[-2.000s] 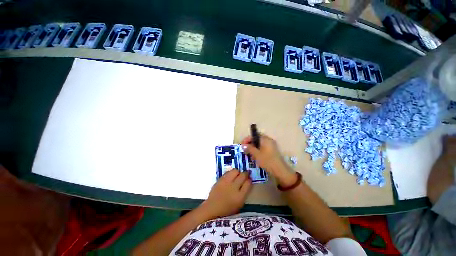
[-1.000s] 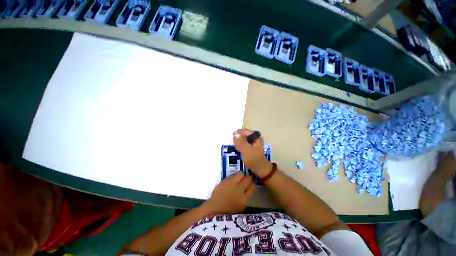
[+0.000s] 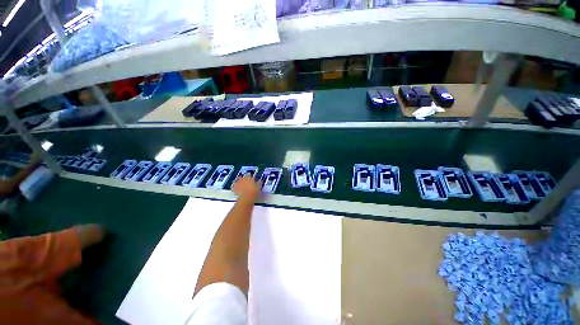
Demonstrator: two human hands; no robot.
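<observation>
My left hand [image 3: 247,186] reaches forward over the white sheet [image 3: 296,254] to the near edge of the green conveyor belt [image 3: 331,147]. It is at the lower edges of two blue-rimmed housings, one partly behind the fingers and one just to the right [image 3: 271,181]. The fingers are small and blurred, so I cannot tell whether they grip a housing. More housings lie in a row on both sides. A pile of light-blue inserts [image 3: 496,279] lies on the brown cardboard [image 3: 388,270]. My right hand is out of the picture.
A clear bag of inserts [image 3: 566,244] stands at the right edge. A pale shelf beam [image 3: 381,32] crosses above, with posts down to the bench. Dark units [image 3: 238,109] lie beyond the belt. A person in an orange sleeve [image 3: 41,257] is at the left.
The view has tilted up towards the belt. My left hand has moved from the housings on the bench to the belt. My right hand and the bench housings have left the picture.
</observation>
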